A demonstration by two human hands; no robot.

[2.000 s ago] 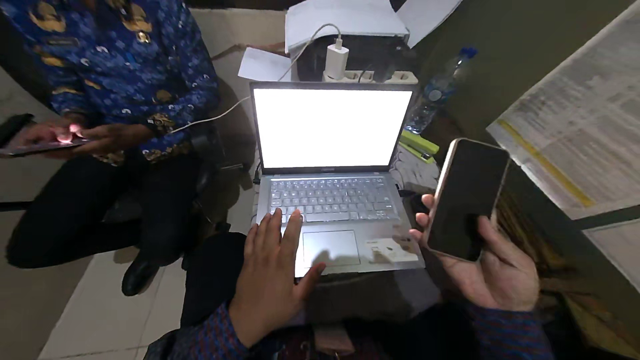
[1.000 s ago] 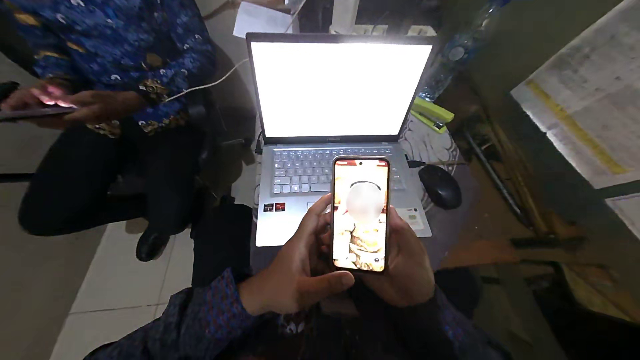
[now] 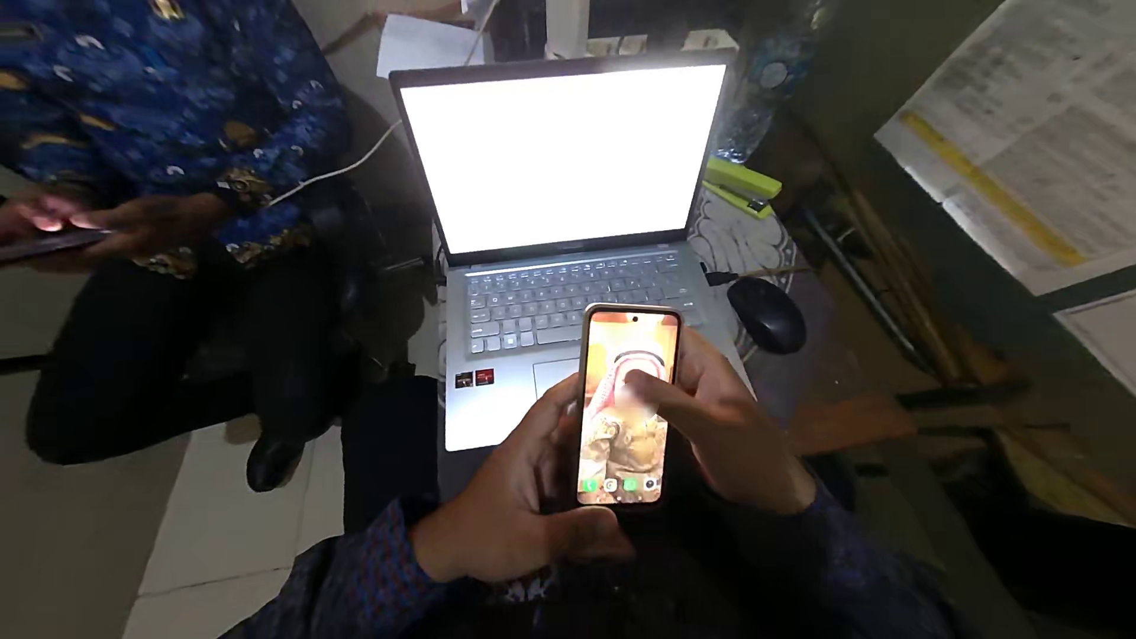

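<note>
A smartphone with a lit home screen stands upright between my hands, in front of the laptop. My left hand grips its left side and lower edge. Behind the phone's right side are the fingers of my right hand, while its thumb lies over the middle of the screen. The laptop is unfolded with a glaring white display, and the phone covers part of its touchpad and keyboard.
A black mouse lies right of the laptop, with a yellow-green stapler and a plastic bottle behind it. At left sits a person holding a phone. Printed sheets hang on the right wall.
My left hand has left the laptop's palm rest and taken hold of the phone, which has moved left from the laptop's right side. Its dark screen is now lit. My right thumb has moved onto the screen.
</note>
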